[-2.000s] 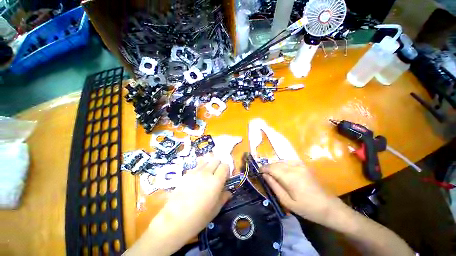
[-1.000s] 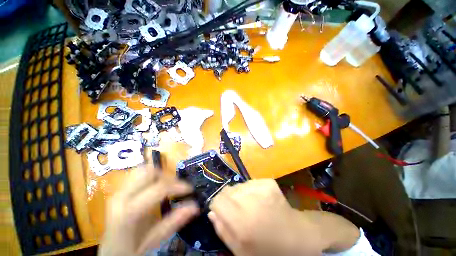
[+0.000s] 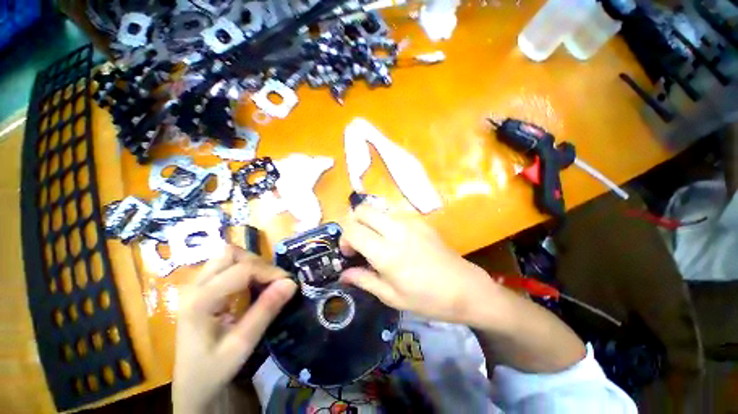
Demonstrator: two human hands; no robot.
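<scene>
The black round base (image 3: 340,348) with its central metallic ring lies over the lap at the bench edge, its square end toward the bench. Thin wires (image 3: 314,289) run from the square end toward the ring. My left hand (image 3: 231,311) is at the base's left side, thumb and forefinger closed near the wires; a black bar (image 3: 252,239) stands up by its fingers. My right hand (image 3: 396,259) is at the right of the square end, fingers bent around a dark bar whose tip (image 3: 360,199) shows above them. What the fingertips pinch is partly hidden.
Silver-white frame plates (image 3: 182,234) and a black button plate (image 3: 256,175) lie left. White folded strip (image 3: 392,166) and crumpled cloth (image 3: 303,190) lie ahead. Black parts (image 3: 202,113) are heaped behind. Black grid tray (image 3: 73,234) is far left, glue gun (image 3: 544,162) right, wash bottles (image 3: 566,28) back right, red-handled screwdriver (image 3: 530,285) below the bench edge.
The view has shifted. The wires have moved from the square end's top toward the ring. My left hand has come off the base's middle, and my right hand has moved up to the right bar.
</scene>
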